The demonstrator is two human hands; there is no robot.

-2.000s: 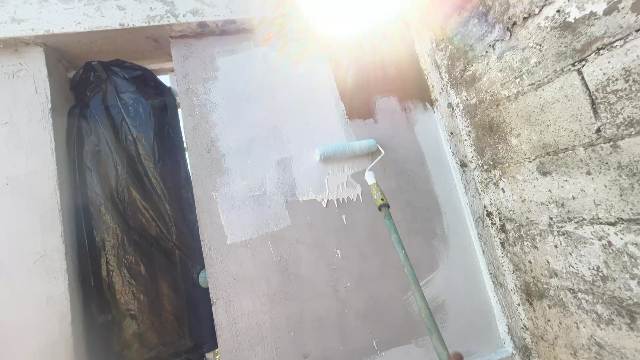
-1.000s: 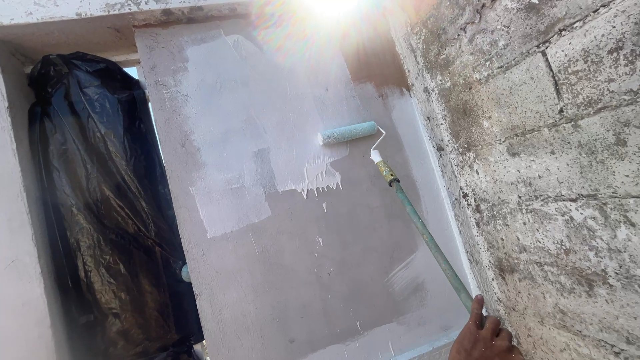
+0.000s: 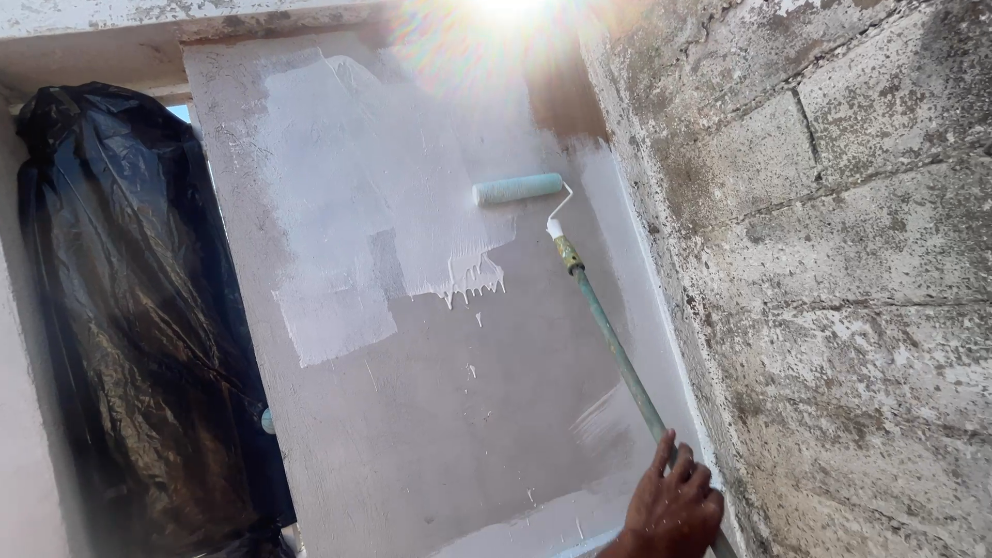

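My right hand (image 3: 673, 500) is closed around the green pole (image 3: 616, 349) of a paint roller, near the bottom right. Wet, pale paint coats the roller sleeve (image 3: 518, 189), which lies nearly level against a tall grey panel (image 3: 434, 434). A white wire frame joins the sleeve to the pole's paint-stained end. Left of and above the sleeve, a lighter painted patch (image 3: 349, 170) covers much of the panel's upper part. Paint drips (image 3: 477, 283) hang from its lower edge, below the roller. My left hand is out of view.
A rough, weathered block wall (image 3: 852, 310) rises close along the panel's right side. Black plastic sheeting (image 3: 139, 333) hangs in the opening on the left. A stained concrete beam (image 3: 139, 23) crosses the top, with bright sun glare over its right end.
The roller has shifted right along the panel compared with two seconds ago, when it was directly above the drips. My right hand, barely visible at first, now shows on the pole.
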